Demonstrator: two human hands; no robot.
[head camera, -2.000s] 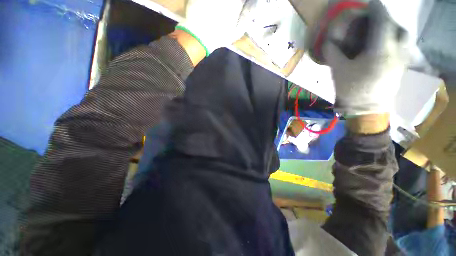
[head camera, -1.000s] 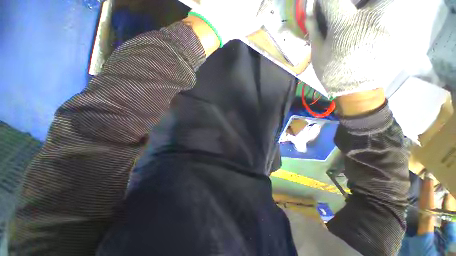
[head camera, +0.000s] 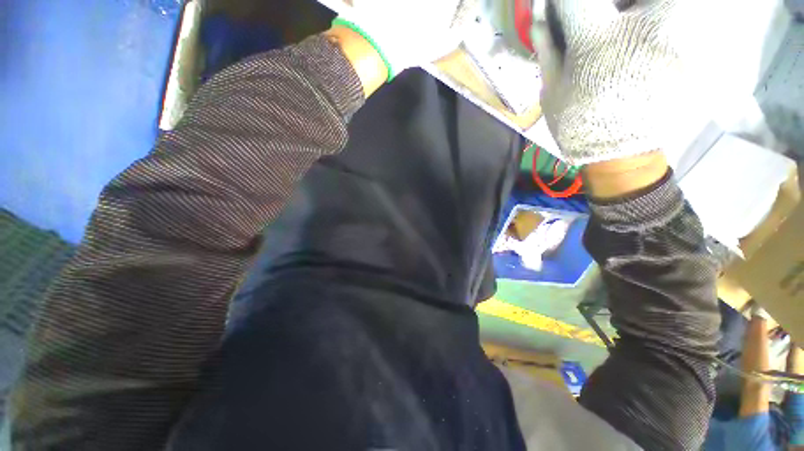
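Note:
My right hand (head camera: 608, 84), in an off-white knit glove, is closed around the air sander (head camera: 524, 25), of which a red rim and a dark part show at the top. The sander is at the sheet-metal housing (head camera: 507, 69), a pale grey part lying over cardboard at the bench edge. My left hand (head camera: 407, 28), in a white glove with a green cuff edge, is at the housing's left end. It is overexposed and cut off by the top edge, so its fingers and grip cannot be made out.
A red air hose (head camera: 557, 183) loops below the bench edge. A blue bin (head camera: 551, 262) with pale items is beneath it. A blue surface (head camera: 79, 106) is at left. A white flap (head camera: 736, 189) and brown carton (head camera: 776, 255) are at right. Another person's arm (head camera: 755, 365) shows lower right.
Since two seconds ago, my right hand and the sander have moved left, down onto the housing. Over the last second they have shifted only slightly left. My left hand has barely moved.

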